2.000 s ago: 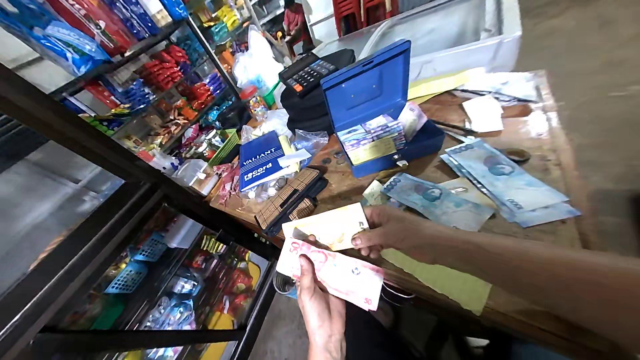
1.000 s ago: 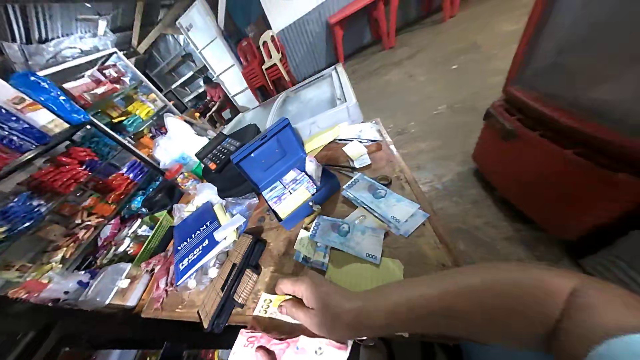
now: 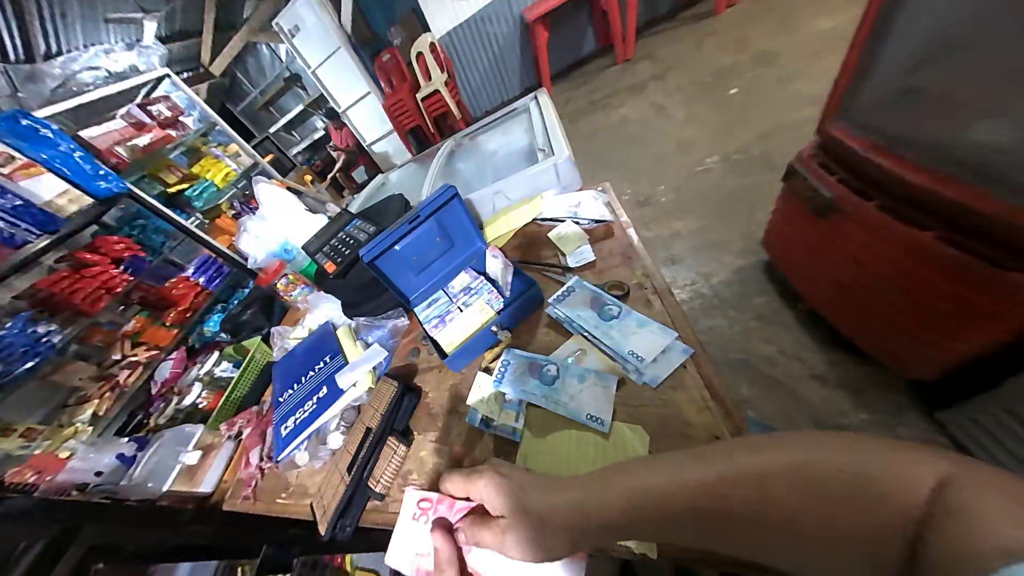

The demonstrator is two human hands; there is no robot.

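Pink banknotes (image 3: pixel 420 532) are gripped between my right hand (image 3: pixel 520 508) and my left hand (image 3: pixel 446 548), at the bottom of the view. Only a finger or thumb of the left hand shows; the rest is below the edge. Beyond my hands, blue banknotes lie on the wooden table in two groups, one nearer (image 3: pixel 560 392) and one farther right (image 3: pixel 620 324). An open blue metal cash box (image 3: pixel 512 316) holds bundled slips or notes. A woven wallet (image 3: pixel 360 452) lies left of my right hand, and a blue record book (image 3: pixel 308 392) rests beyond it.
A calculator (image 3: pixel 344 244), a roll of tape (image 3: pixel 614 290) and yellow paper (image 3: pixel 584 448) are on the table (image 3: pixel 680 336). Shelves of packets (image 3: pixel 96 280) stand at left, a chest freezer (image 3: pixel 496 160) behind, a red cabinet (image 3: pixel 888 264) at right. A person (image 3: pixel 344 148) is in the background.
The view has swung to the right. A yellow banknote was in my right hand in both earlier frames; now that hand is on the pink notes, and no yellow one shows there.
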